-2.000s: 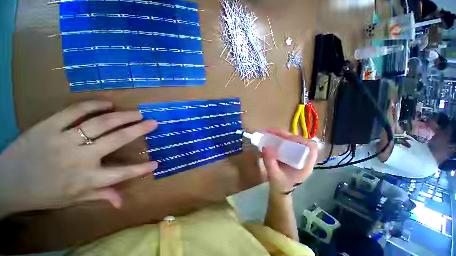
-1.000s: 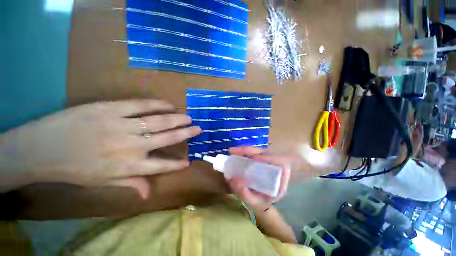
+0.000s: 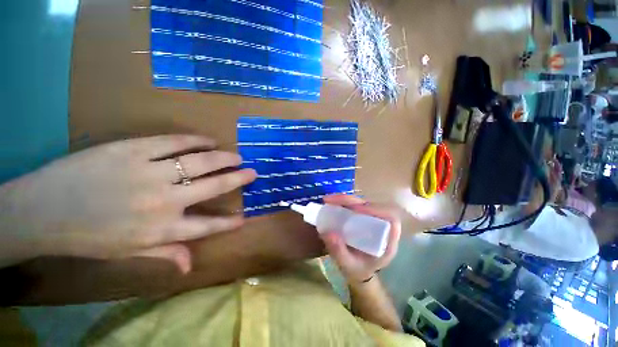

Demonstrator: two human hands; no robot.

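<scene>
A small joined cell sheet [image 3: 298, 152], blue with pale silver lines, lies flat on the brown tabletop in front of me. My left hand [image 3: 146, 193] lies palm down at its left edge, fingers apart, with fingertips touching the edge. My right hand [image 3: 359, 234] holds a translucent white flux bottle [image 3: 354, 229] at the sheet's lower right. The bottle is tilted, its nozzle pointing left at the lowest silver line. Whether the tip touches the sheet is too small to tell.
A larger cell sheet [image 3: 234, 44] lies beyond, with a loose ribbon pile [image 3: 373, 57] to its right. Farther right are scissors [image 3: 434, 166], a black iron stand [image 3: 469, 88] and a black soldering station [image 3: 498, 162] with cords. A person's white sleeve [image 3: 555, 234] shows at right.
The bottle has gone from the sheet's right edge to its lowest line, reaching the left end, then back rightward. My left hand stays at the left edge. The whole view has shifted.
</scene>
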